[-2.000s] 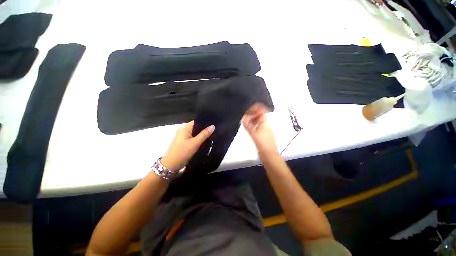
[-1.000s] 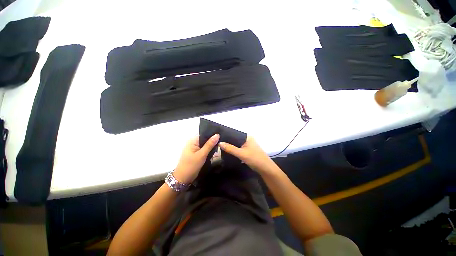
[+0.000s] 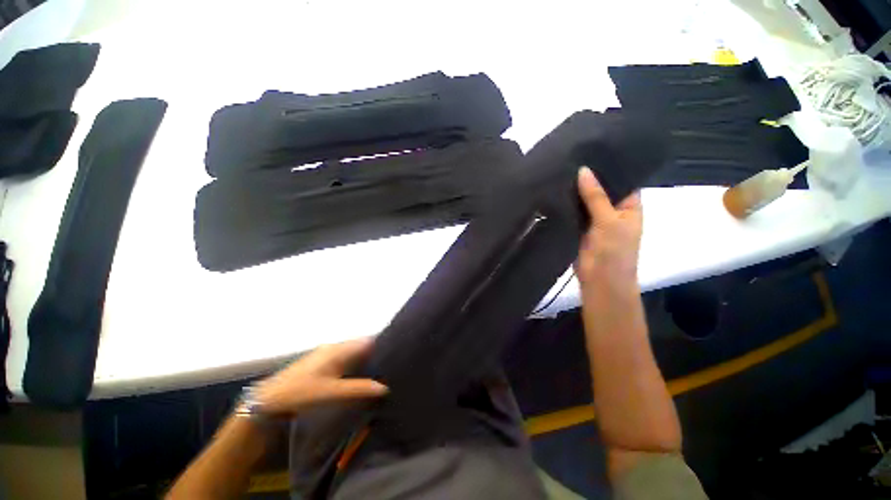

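Note:
A long black slotted panel [image 3: 488, 264] is held slantwise in front of me, over the table's front edge, its slot running along its length with a light glint at the upper end. My left hand [image 3: 327, 381] holds its lower left end. My right hand [image 3: 608, 220] grips its upper right part, thumb on top. Two more slotted panels lie behind it, the far one [image 3: 361, 112] and the near one [image 3: 322, 210]. The held panel covers the near one's right end. The snips are not visible; part of a thin dark cord shows below the panel.
A single shaped panel [image 3: 88, 244] lies slantwise at left, with black pieces [image 3: 44, 93] at far left. Short slotted panels [image 3: 699, 117] lie at right, partly behind the held panel, beside a bottle with amber contents [image 3: 757, 192] and a white cord bundle [image 3: 855, 103].
The black piece, bunched between both hands near my body, is now stretched out long and slanting. My left hand has moved left and down, my right hand right and up.

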